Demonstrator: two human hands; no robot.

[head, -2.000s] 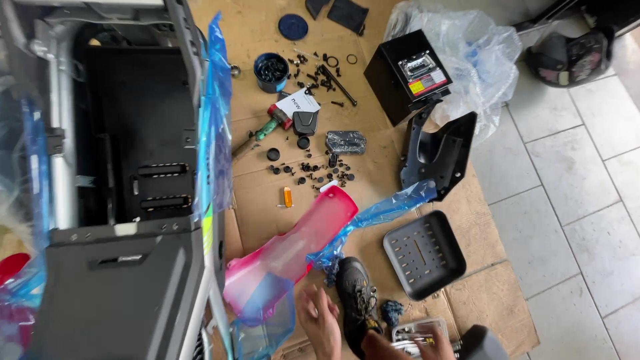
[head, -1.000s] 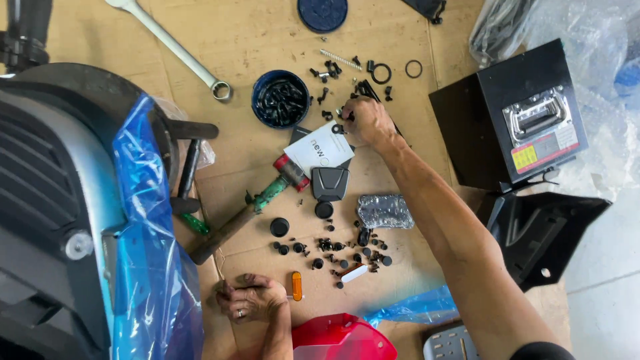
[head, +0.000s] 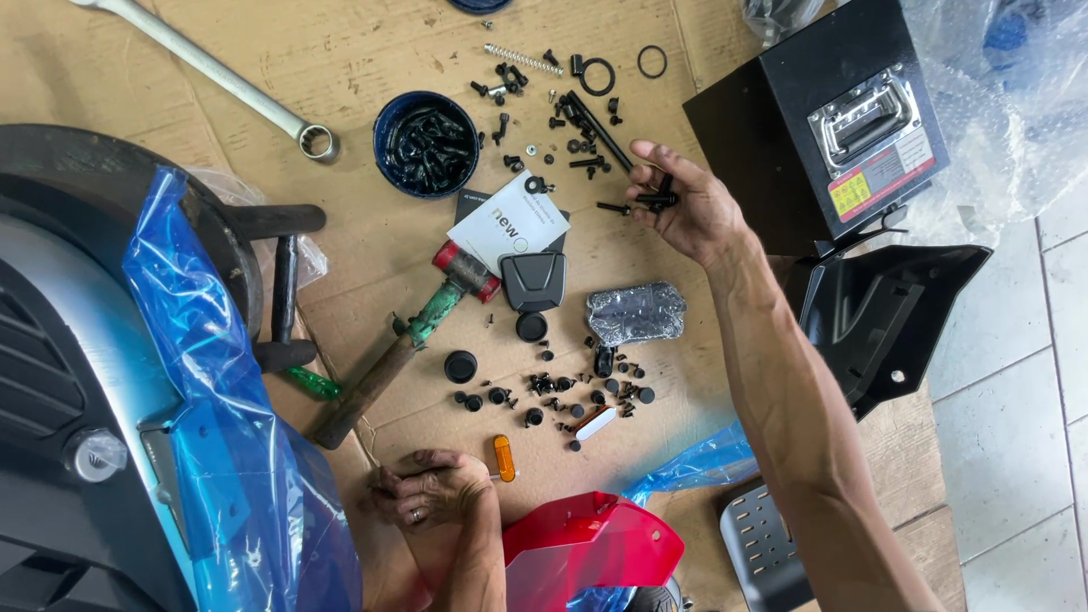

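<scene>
My right hand [head: 693,204] is raised over the cardboard with its palm turned up and holds black bolts [head: 659,197] in its fingers. A long black rod [head: 599,129] lies just beside its fingertips, among loose screws and washers. My left hand [head: 433,491] rests at the lower middle with fingers curled; whether anything is in it cannot be told. Near it lie an orange reflector [head: 504,458] and the wooden handle of a red-headed mallet [head: 463,274]. A blue tub [head: 427,144] of black parts stands farther back. Black caps [head: 460,366] and small screws are scattered between the hands.
A large combination wrench [head: 212,76] lies at the upper left. On the left, a vehicle body [head: 51,340] is partly wrapped in blue film [head: 246,476]. A black metal box [head: 816,127] and black bracket [head: 892,314] stand at right. A red plastic panel [head: 595,544] is at the front.
My right hand has moved away from the card and long rod towards the black box, its palm now turned up with bolts visible. My left hand stays low on the cardboard. The view is closer.
</scene>
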